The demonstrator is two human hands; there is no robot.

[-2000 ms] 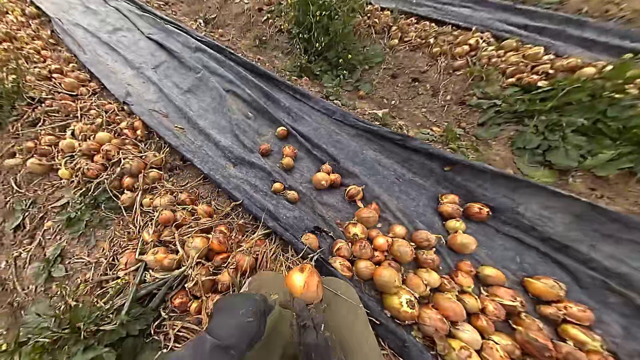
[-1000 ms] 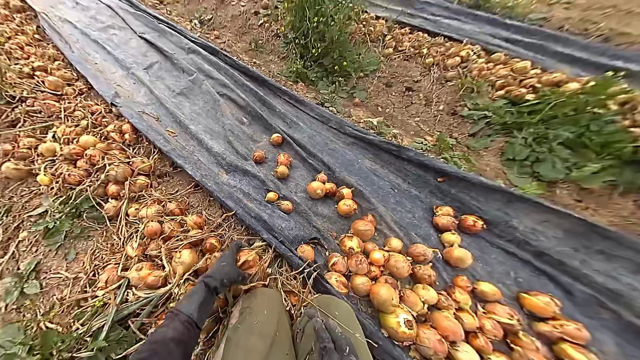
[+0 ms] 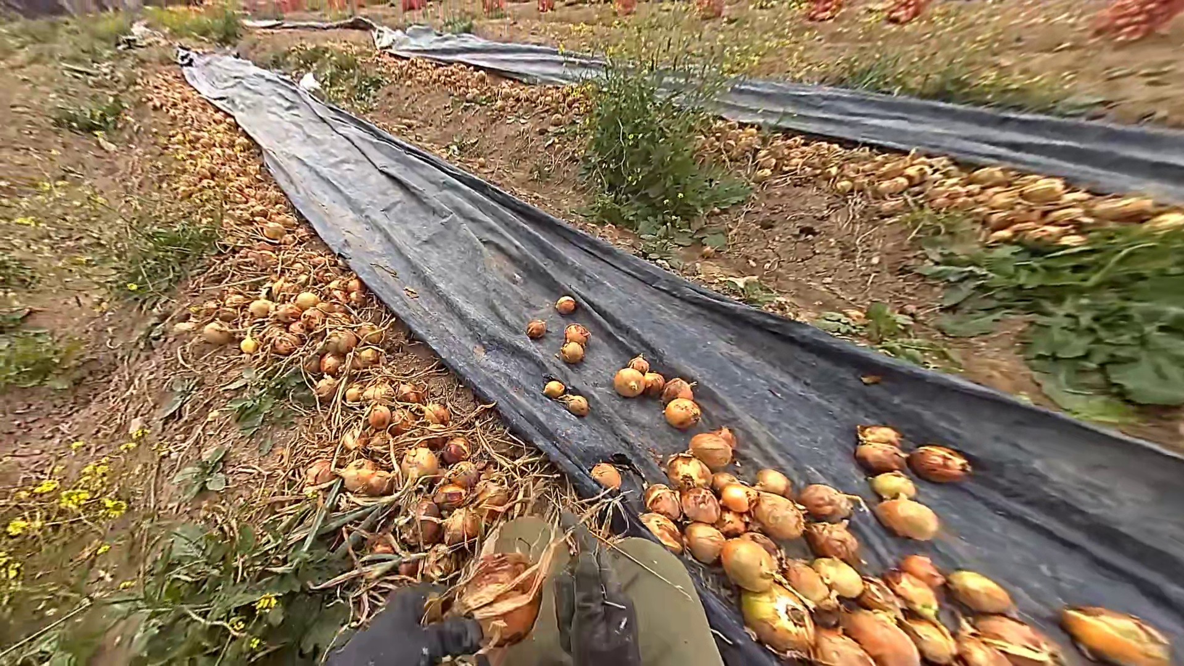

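Observation:
My left hand (image 3: 405, 631), in a dark glove, is at the bottom edge with its fingers around a brown onion (image 3: 502, 597) with loose, dry skin. Just right of it, in front of my knees, is my right hand (image 3: 601, 610), also gloved in black. A narrow dark shape extends up from the right hand; whether it is a tool or part of the glove I cannot tell. Loose onions (image 3: 777, 518) lie grouped on a long dark fabric sheet (image 3: 444, 240), beside my right knee. Onions with dry stalks (image 3: 421, 462) lie on the soil to the left.
The row of onions (image 3: 231, 194) runs into the distance along the sheet's left edge. Green weeds (image 3: 638, 148) grow on the soil beyond it. A second dark sheet (image 3: 888, 116) and more onions (image 3: 925, 185) lie farther back. Red net sacks (image 3: 1142, 17) stand at top right.
My left hand was down at the onions on the left soil one second ago; now it is in front of my knees with an onion. The view has tilted up.

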